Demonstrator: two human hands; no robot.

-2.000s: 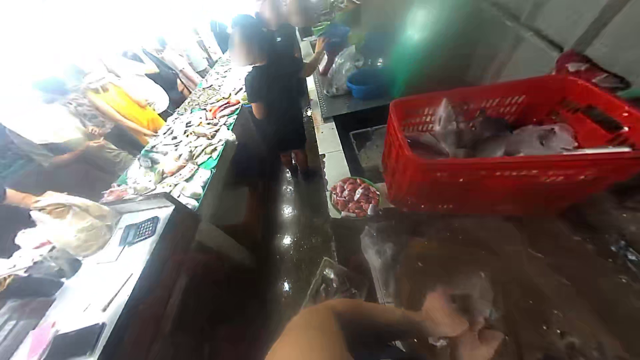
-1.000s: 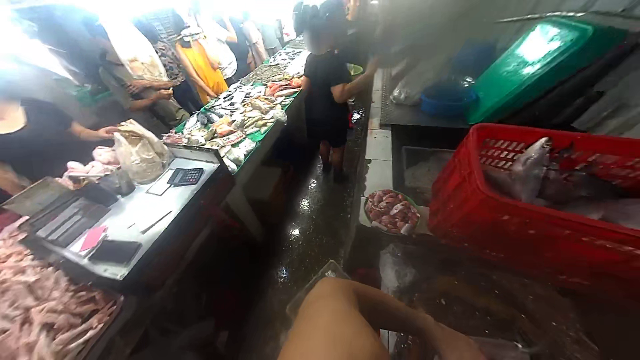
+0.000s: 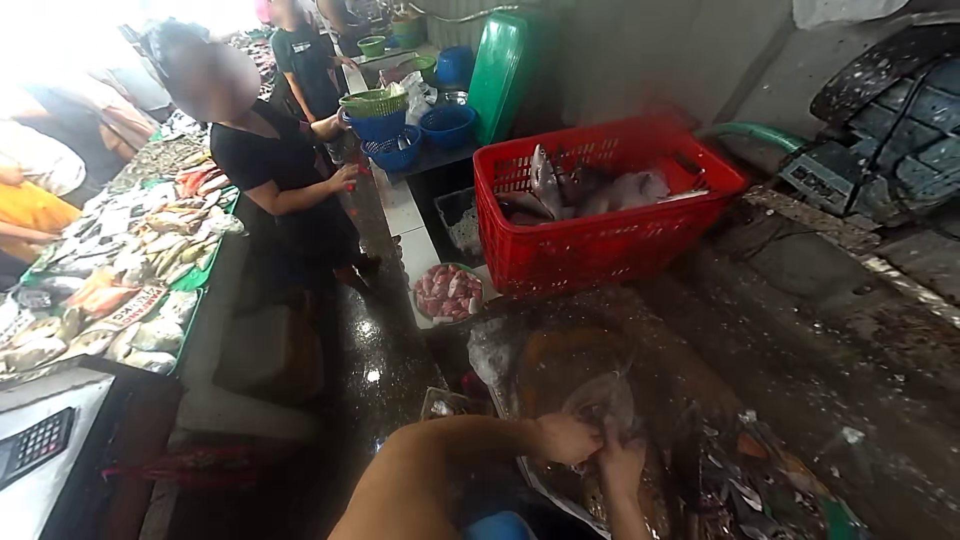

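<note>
Both my hands meet over a wet brown work surface [image 3: 559,352] at the lower middle. My left hand [image 3: 570,439] has its fingers curled on a pale, blurred fish [image 3: 604,397], and my right hand [image 3: 621,454] touches the same fish from beside it. Most of the fish's lower part is hidden by the fingers. Beyond the hands, a round dish of cut reddish fish pieces [image 3: 448,292] sits on white tiles. A large red plastic crate [image 3: 600,240] holds several fish, one with its head [image 3: 544,176] pointing up.
To the right of my hands lie fish scraps [image 3: 742,487]. A person in black [image 3: 277,157] stands in the wet aisle [image 3: 367,337], near blue basins [image 3: 448,124]. On the left are a fish display [image 3: 150,255] and a calculator [image 3: 37,442]. A green lid [image 3: 499,75] leans behind the crate.
The view has swung to the right. The person in black, turned away before, now faces the aisle beside the basins. Both my hands show now; a second ago they were mostly cut off below.
</note>
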